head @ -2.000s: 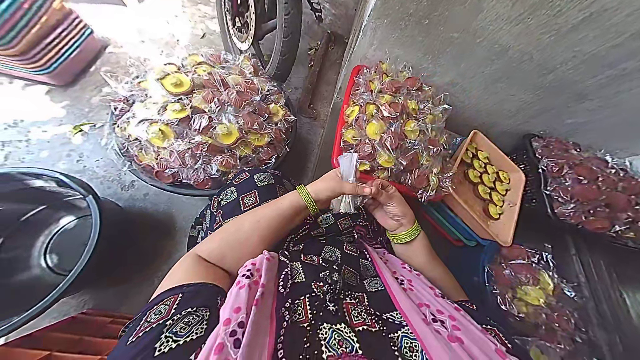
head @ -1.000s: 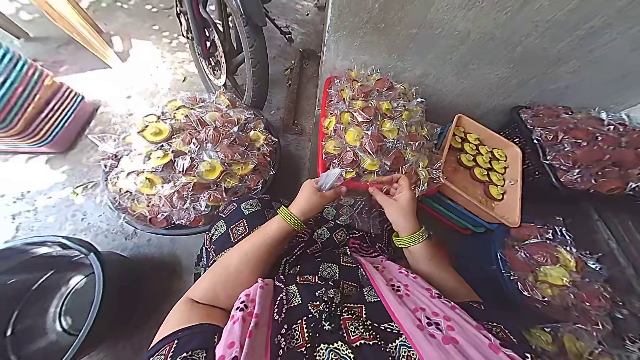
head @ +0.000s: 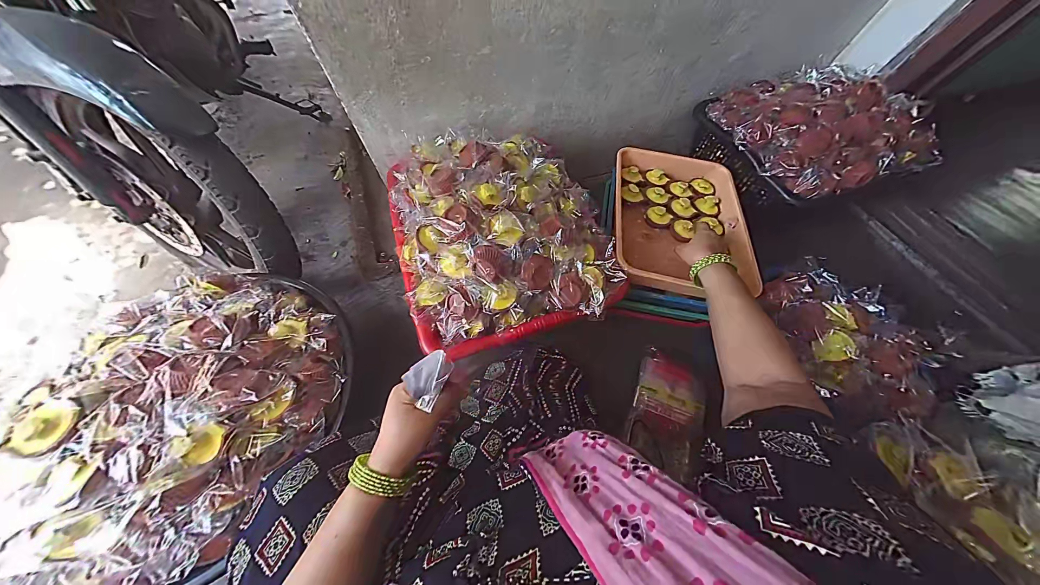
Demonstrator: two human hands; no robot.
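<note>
My left hand (head: 414, 414) holds a small clear plastic bag (head: 427, 379) near my lap, just below the front corner of a red tray (head: 520, 331). That tray is heaped with wrapped brown and yellow cup-shaped pieces (head: 504, 227). My right hand (head: 704, 244) reaches into an orange plastic tray (head: 666, 264), its fingers at the nearest of several unwrapped yellow-topped round pieces (head: 681, 191). Whether the fingers grip one is hidden. The orange tray rests on stacked blue and green trays (head: 658, 302).
A wide basin (head: 341, 357) of wrapped pieces stands at the left, beside a motorcycle wheel (head: 219, 195). A black basket (head: 735, 158) of wrapped brown pieces is at the back right. More wrapped pieces (head: 837, 341) lie at the right. A grey wall (head: 520, 65) rises behind.
My right hand has left its place beside the left hand and moved right into the orange tray. The left hand still holds the plastic. The view has swung right.
</note>
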